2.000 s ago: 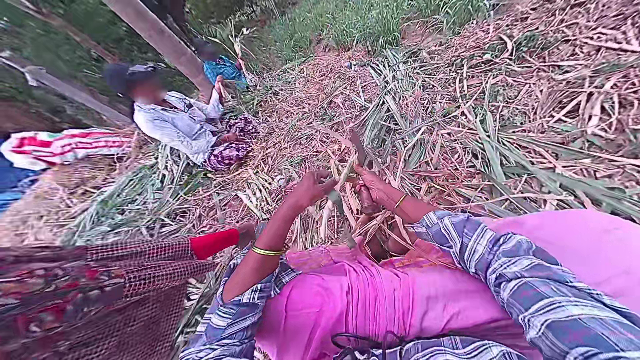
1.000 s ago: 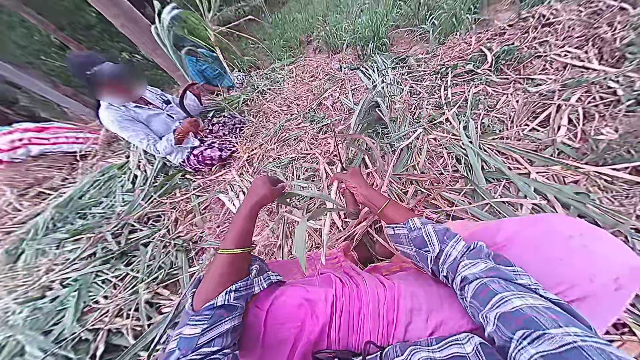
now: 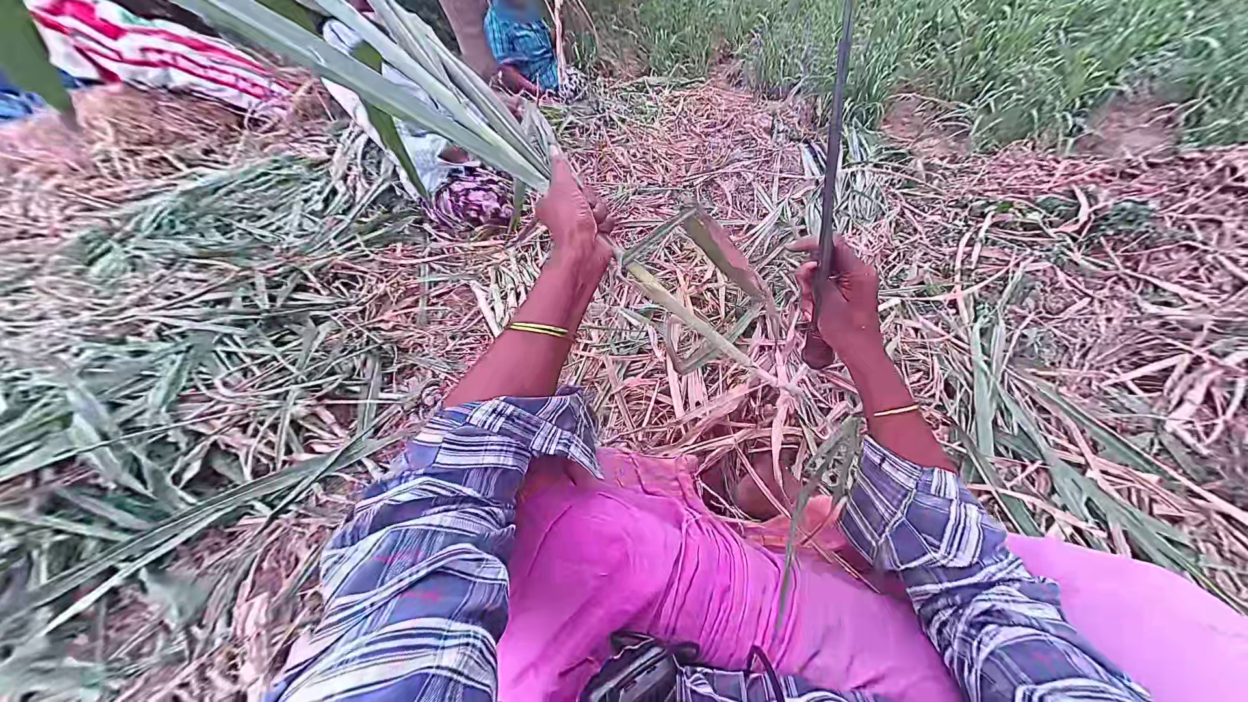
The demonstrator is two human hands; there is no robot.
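My left hand (image 3: 573,213) is closed around a leafy green cane stalk (image 3: 697,327). Its long leaves (image 3: 390,83) fan out to the upper left, and the bare lower stalk slants down to the right toward my lap. On the right, my right hand (image 3: 843,297) grips a long, thin dark blade (image 3: 834,127) that points upward, with the end of its handle showing below the fist. The blade and the stalk are apart. Pink cloth (image 3: 673,556) covers my lap, and a bent leaf hangs in front of it.
Cut green leaves (image 3: 175,322) lie thickly at the left, dry straw (image 3: 1102,283) at the right. A person in patterned cloth (image 3: 471,200) sits behind the held leaves; another person in blue (image 3: 526,49) sits farther back. A red-striped sheet (image 3: 156,54) lies upper left, and grass grows beyond.
My hands have moved apart from near each other over my lap. The left now holds a long leafy stalk up to the left, and the blade in my right stands upright in plain view.
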